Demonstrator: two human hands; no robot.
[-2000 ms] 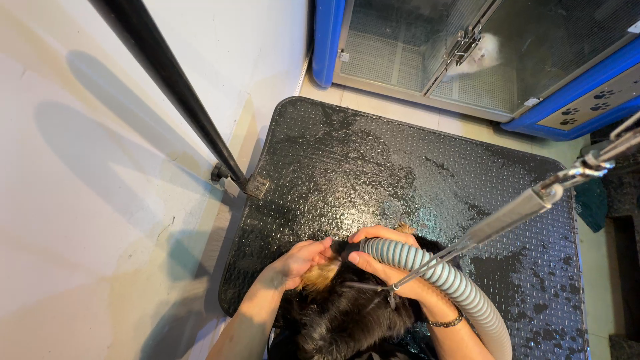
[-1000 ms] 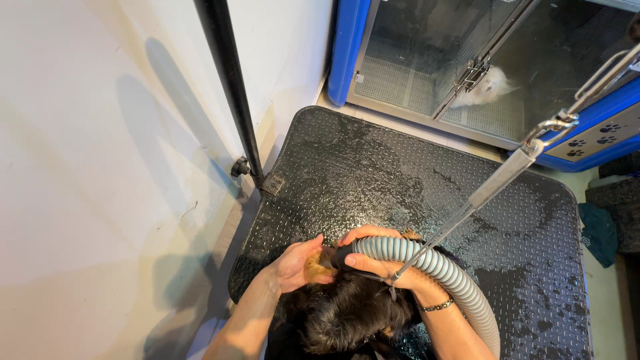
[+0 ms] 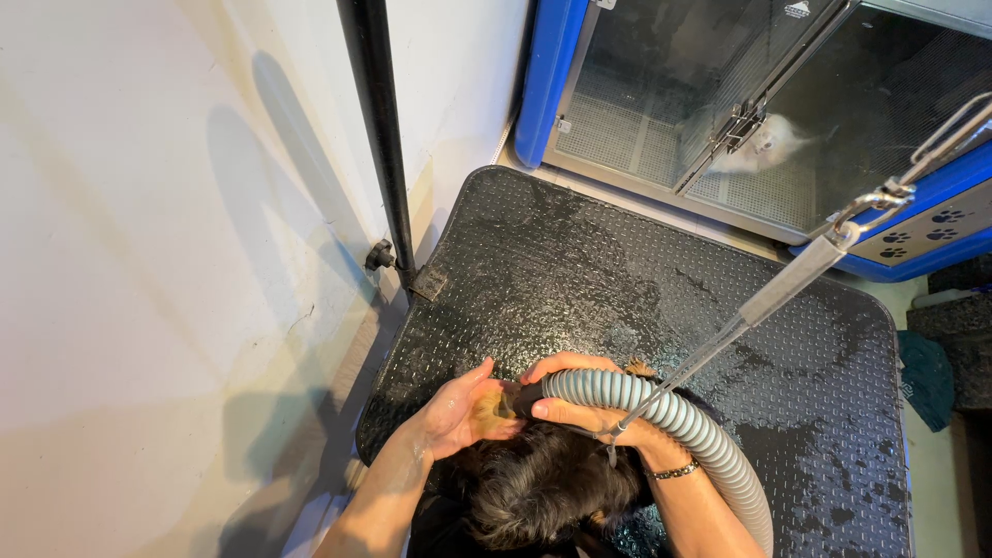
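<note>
A dog with black fur [image 3: 535, 488] and tan patches is on a black textured grooming table [image 3: 573, 263] wet with water. My left hand [image 3: 461, 415] cups a tan-furred part of the dog, perhaps a paw, against its palm and fingers. Around the black nozzle end of a grey ribbed dryer hose [image 3: 725, 457] my right hand [image 3: 577, 391] is closed, with the nozzle's mouth close beside the tan fur. A clear-sleeved tether loop [image 3: 790, 279] slants down from a metal clip to the dog, passing over the hose and my right wrist. Much of the dog lies hidden under my hands.
The grooming arm's black post [image 3: 380, 139] with a knob rises at the table's left edge, beside a white wall [image 3: 139, 256]. Beyond the table stands a blue-framed cabinet [image 3: 550, 77] with glass doors and a white animal [image 3: 763, 147] inside. A dark green cloth [image 3: 926, 380] hangs at the right.
The view has shifted somewhat left. My left hand has gone from closed fingers on the tan fur to a more spread palm around it. My right hand stays on the hose.
</note>
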